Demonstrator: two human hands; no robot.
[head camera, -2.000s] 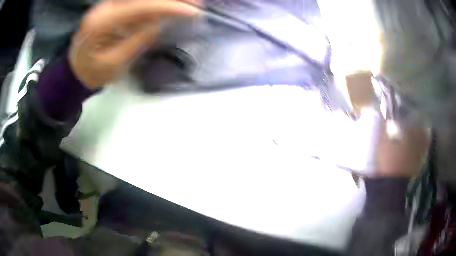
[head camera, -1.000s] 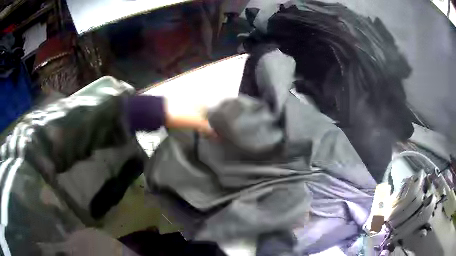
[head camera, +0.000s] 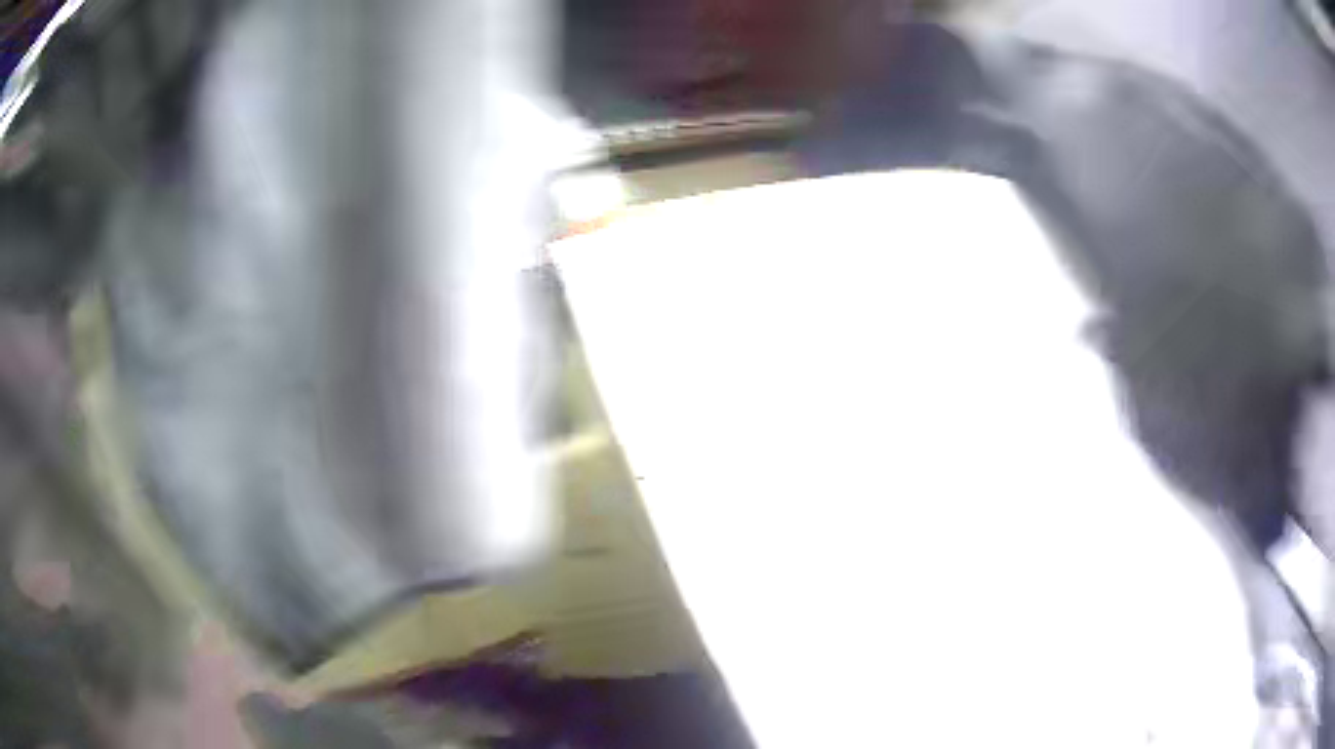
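Note:
A grey cloth piece (head camera: 352, 337) hangs at the left of the view, strongly blurred, beside the left edge of the table. Its lower edge is dark and lies over a yellowish surface. The white table top (head camera: 908, 468) is overexposed in the middle and right. Neither of my hands can be made out; the cloth and blur may hide the left one. Whether the cloth is held cannot be seen.
A heap of dark cloth (head camera: 1201, 264) lies along the table's right and far side. A yellowish floor or board (head camera: 615, 571) shows left of the table edge. Dark camouflage clothing (head camera: 88, 585) is at the lower left. Shiny parts show at the lower right edge.
The view has swung left. The grey cloth has moved from the middle of the table to the left, off its edge. My left hand and purple cuff have gone from sight.

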